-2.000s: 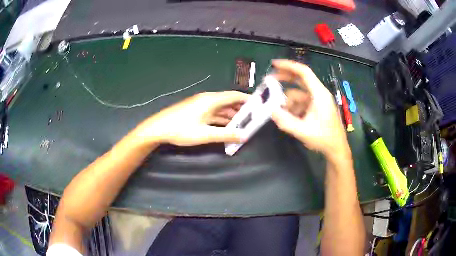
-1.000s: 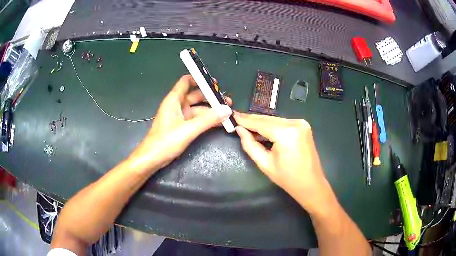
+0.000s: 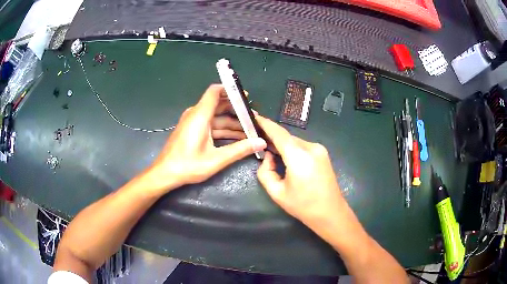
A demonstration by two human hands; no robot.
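The keypad phone [image 3: 238, 102] is held tilted on its edge above the mat, its white back to the left and its dark side to the right. My left hand [image 3: 203, 136] is shut on it, fingers behind and thumb on the lower end. My right hand [image 3: 294, 172] has its fingers at the lower right edge of the phone, touching it. The screen side is mostly hidden by the viewing angle and my fingers.
On the green mat [image 3: 139, 211] lie a battery [image 3: 294, 102], a clear lens [image 3: 333, 102], a black card or battery [image 3: 368, 91], solder wire [image 3: 105, 111], a red-handled screwdriver [image 3: 416, 163], a blue tool [image 3: 422, 138] and a lime-green electric screwdriver [image 3: 451, 238]. A red tray [image 3: 411, 14] is behind.
The phone was first held with its white back showing between both hands. It has been turned on edge and, since a second ago, has shifted slightly right and become steeper, with both hands on it.
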